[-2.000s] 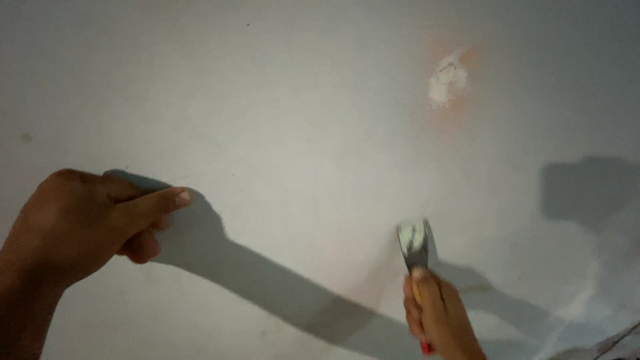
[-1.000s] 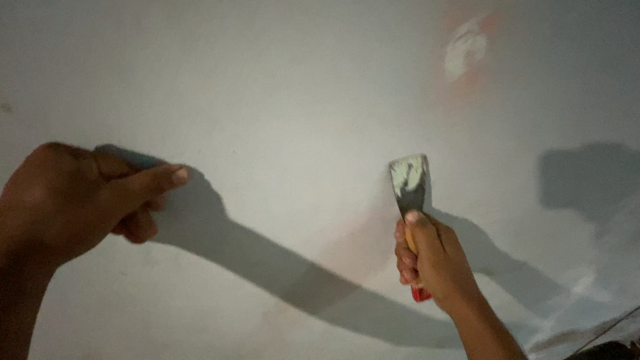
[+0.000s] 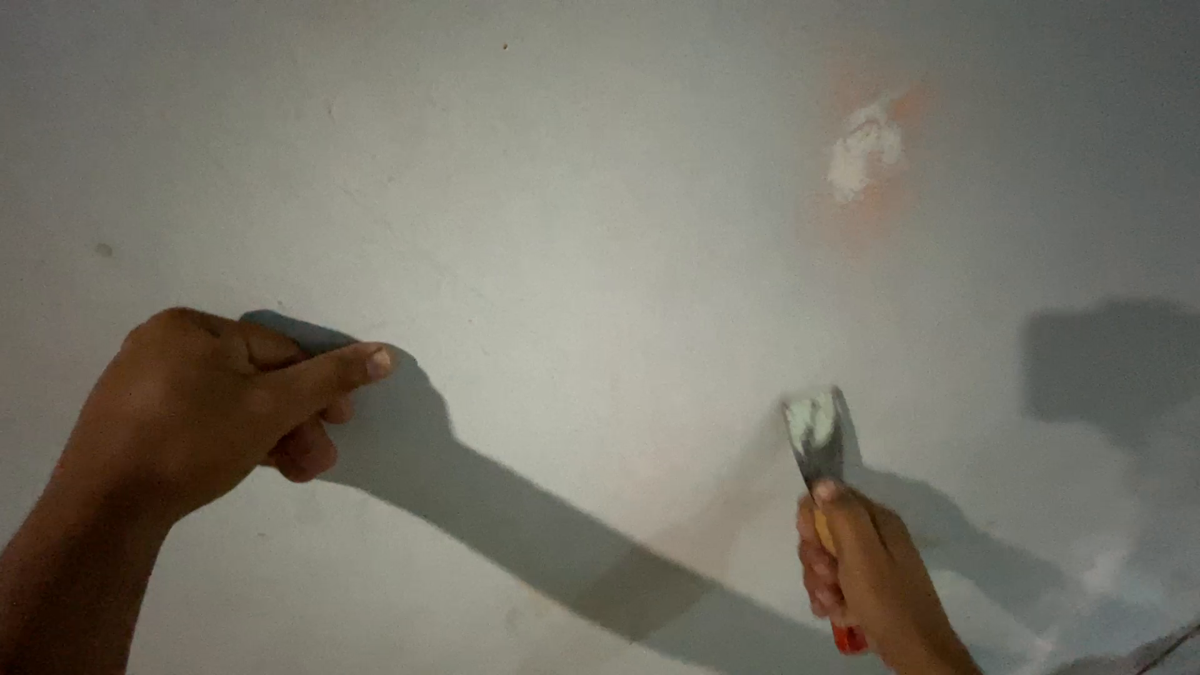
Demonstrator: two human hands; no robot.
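Observation:
My right hand [image 3: 858, 572] grips a putty knife by its yellow handle with a red end. The blade points up, with pale filler [image 3: 814, 417] on its face, and is close to or against the light wall [image 3: 581, 281]; contact cannot be told. Above it, a whitish filler patch [image 3: 864, 150] with an orange-pink stain around it marks the wall. On the left, my left hand [image 3: 234, 403] is by the wall, thumb extended to the right and fingers curled beneath. Whether it holds something thin is hidden; a blue-grey shape, perhaps shadow, shows above its fingers.
Shadows of the hands and arms cross the wall, and a blocky shadow [image 3: 1111, 366] lies at the right. A small dark spot [image 3: 104, 249] is at the left. Pale smears [image 3: 1102, 572] and a dark line [image 3: 1172, 647] show at the lower right.
My right hand rose with the putty knife toward the filler patch, then came back down a little. My left hand has kept much the same pose. The view has shifted slightly.

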